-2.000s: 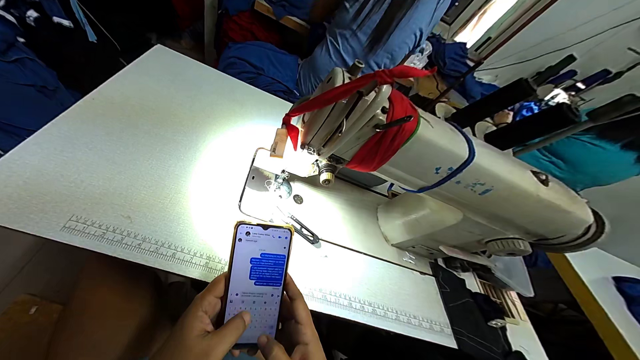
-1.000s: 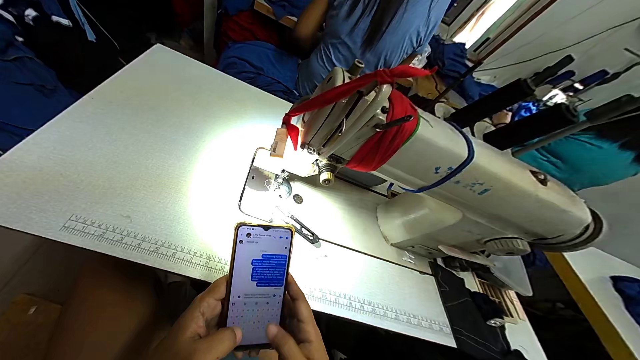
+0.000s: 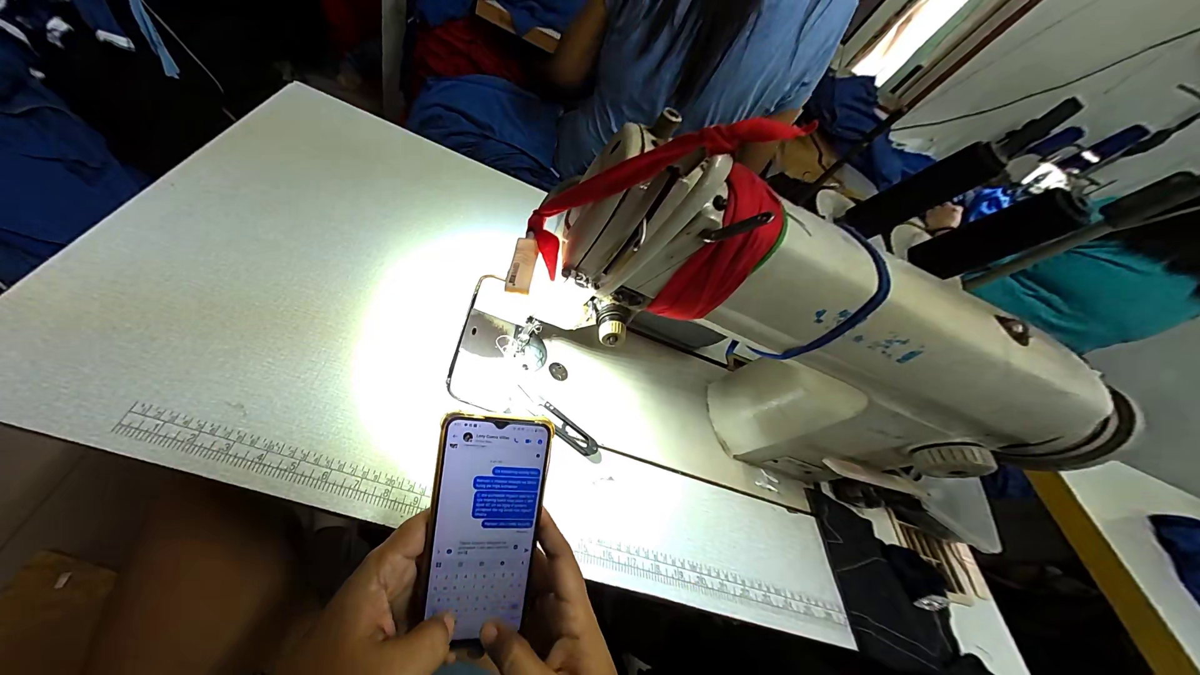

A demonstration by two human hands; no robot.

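Observation:
A smartphone (image 3: 486, 525) in a yellow-edged case is held upright at the front edge of the sewing table, its screen showing a message thread and a keyboard. My left hand (image 3: 384, 600) grips its left side, and my right hand (image 3: 553, 600) grips its right side. Both thumbs are over the lower screen. Just beyond the phone lie thread snips (image 3: 570, 429) on the bed of an industrial sewing machine (image 3: 900, 309). Red cloth (image 3: 727, 248) is tied around the machine's head, and a lamp lights the needle area.
Printed ruler scales (image 3: 272, 459) run along the front of the white table (image 3: 234, 244). Black thread cones (image 3: 1003, 230) stand at the right. Beyond the table sits a person in a blue shirt (image 3: 703, 56); another in teal (image 3: 1078, 281) is at the right. Blue fabric (image 3: 56, 197) lies at far left.
My thumbs have shifted over the phone's keyboard. The arm of the person in blue, visible behind the table now, was not seen there two seconds ago.

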